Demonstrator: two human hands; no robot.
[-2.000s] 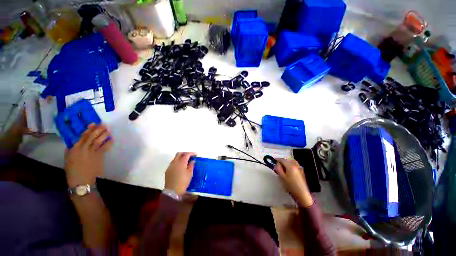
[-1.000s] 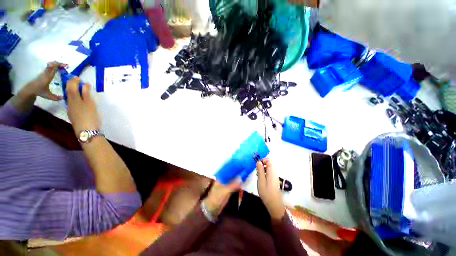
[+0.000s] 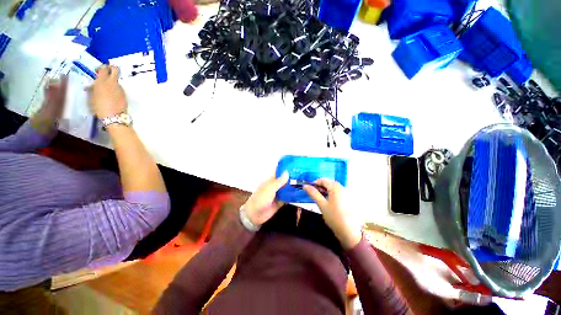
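My left hand [image 3: 264,200] grips the left side of a blue blister tray [image 3: 320,165] near the table's front edge. My right hand [image 3: 332,203] is at the tray's lower right, with its fingers on a black USB cable [image 3: 317,186] that lies partly in the tray. A pale plug end shows between my two hands. My fingers hide most of the cable. Another blue tray [image 3: 382,133] lies flat on the table, up and to the right. A large heap of black cables [image 3: 270,46] lies beyond.
A smartphone [image 3: 405,184], a coiled cord [image 3: 435,161] and a basket [image 3: 452,203] of upright blue packs stand at right. Blue tray stacks [image 3: 427,49] and a second cable pile [image 3: 529,107] lie behind. A person [image 3: 114,101] at left handles pale and blue items.
The cable heap has grown after a teal container was over it; that container is gone from there. My tray moved from the left, and the cable moved from the table into it.
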